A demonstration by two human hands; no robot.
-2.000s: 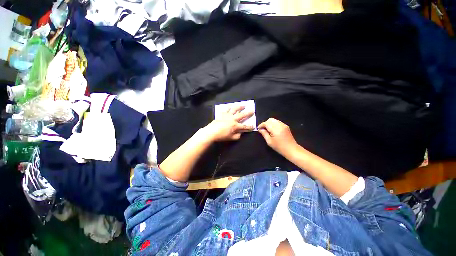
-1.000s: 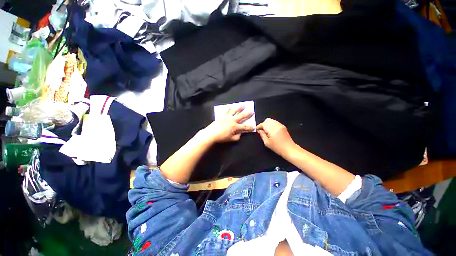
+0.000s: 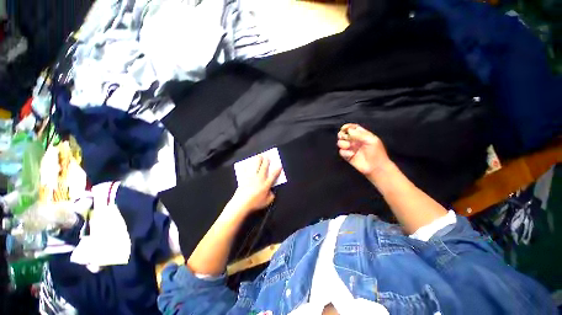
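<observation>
A large black coat or jacket [image 3: 320,184] lies spread in front of me, with a shinier black lining [image 3: 234,126] showing. My left hand [image 3: 256,186] rests on a white card template [image 3: 246,167] and holds it flat on the black cloth; its fingers cover part of the card. My right hand [image 3: 362,149] is to the right of the card, apart from it, with fingers curled and palm partly turned up. Whether a small piece sits in its fingertips is too small to tell.
Navy garments, one with a white collar [image 3: 105,234], lie at the left. Pale grey garments [image 3: 148,49] are heaped at the upper left. Clear bags and bottles crowd the far left edge. Dark blue cloth [image 3: 511,80] lies at the right. The wooden table edge [image 3: 511,178] shows at the lower right.
My right hand has moved away from the card's corner, up and to the right, and turned. My left hand stays on the card. The camera view has shifted and tilted.
</observation>
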